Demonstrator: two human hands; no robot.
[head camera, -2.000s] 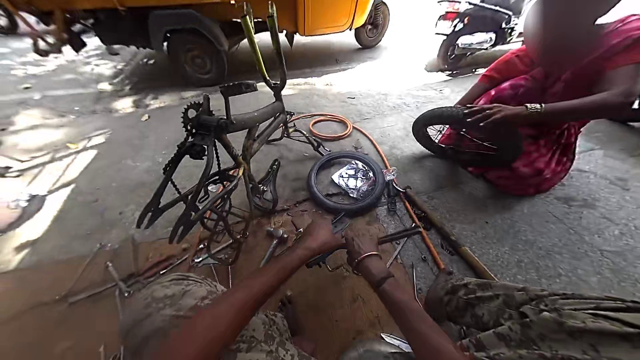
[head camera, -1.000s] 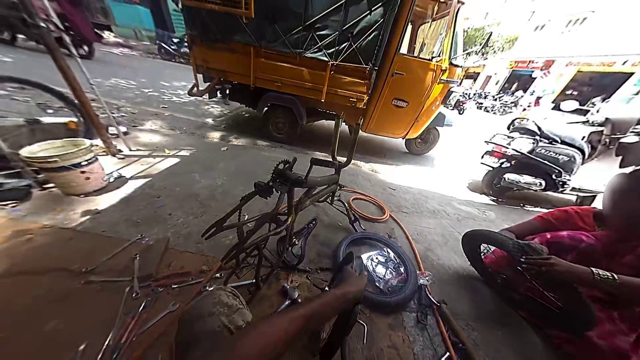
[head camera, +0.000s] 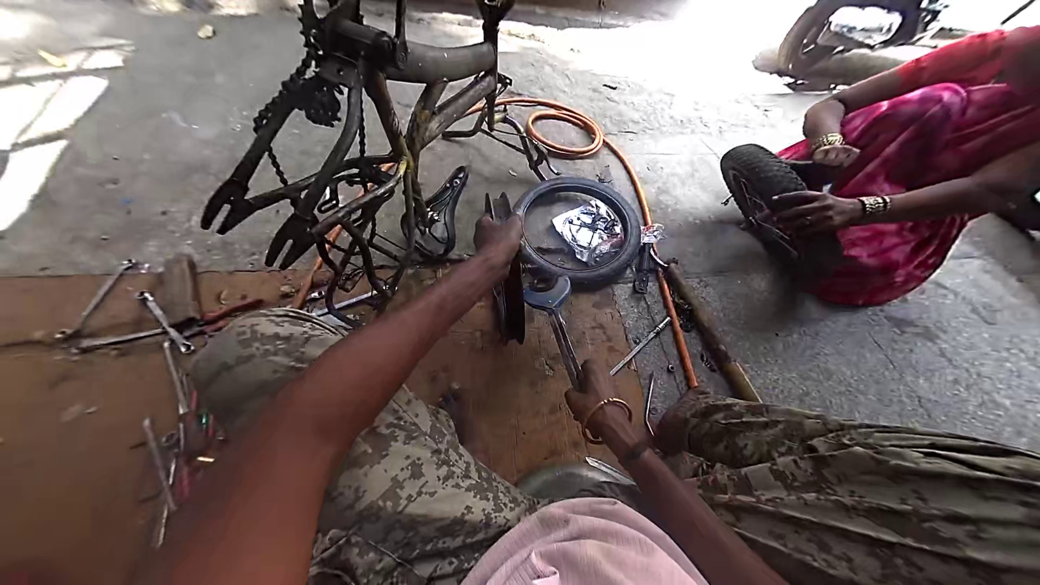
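My left hand (head camera: 497, 240) grips the top of a dark narrow wheel-shaped part (head camera: 510, 296), seen nearly edge-on and held upright above the wooden board. My right hand (head camera: 591, 390) is closed around the handle of a large open-ended wrench (head camera: 557, 318). The wrench's jaw is beside the part's right side; whether they touch I cannot tell. Just beyond lies a small bicycle tyre (head camera: 532, 195) with a clear plastic bag of small parts (head camera: 588, 231) inside its ring. A bicycle frame with a chain (head camera: 443, 61) stands at the upper left, and a bicycle saddle (head camera: 441, 213) is near it.
Several wrenches (head camera: 166, 322) lie on the board (head camera: 73, 382) at left. An orange hose (head camera: 630, 166) loops behind the tyre, passing a long rod (head camera: 715, 345). At right, a co-worker (head camera: 894, 179) holds a small wheel (head camera: 760, 191). A metal bowl (head camera: 569, 479) is near my legs.
The view has swung down from the street. The dark wheel-shaped part in my left hand now shows clearly, and the large wrench is in my right hand, which was out of sight one second ago.
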